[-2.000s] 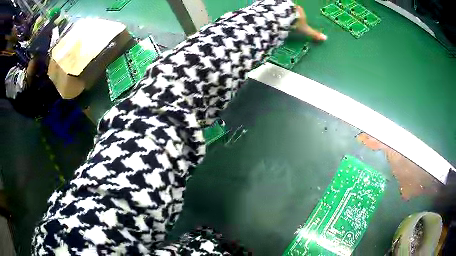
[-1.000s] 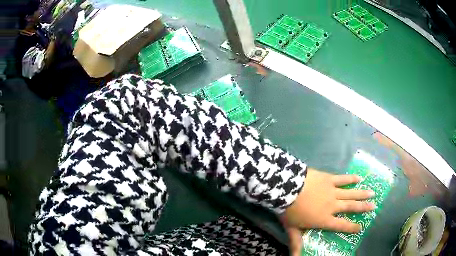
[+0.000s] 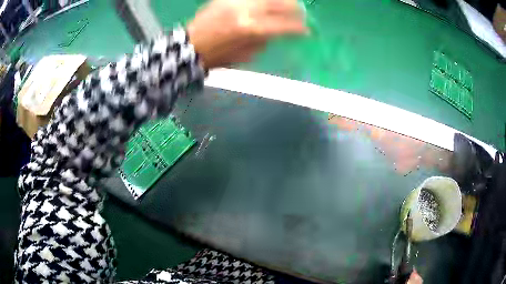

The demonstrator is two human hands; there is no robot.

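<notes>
My left hand [image 3: 238, 30] is at the top, over the green conveyor belt. Its fingers are on a badly blurred green PCB panel [image 3: 327, 52] to its right. Only a fingertip of my right hand [image 3: 413, 277] shows at the bottom edge. It is beside a thin dark tool with a curved metal part [image 3: 408, 244], likely the soldering iron, which leans near the off-white cup [image 3: 409, 213]. Whether my right hand grips the tool cannot be told. The cup holds silvery bits.
Another green panel [image 3: 158, 150] lies on the bench mat at left, partly behind my left sleeve, beside tiny silvery lines. A panel [image 3: 452, 83] is on the belt at right. A pale rail [image 3: 333, 100] edges the belt. A cardboard box [image 3: 50, 83] stands far left.
My left hand has moved from the panel on the mat up and left over the belt, and that panel has left the mat. The view has shifted. A right fingertip now shows.
</notes>
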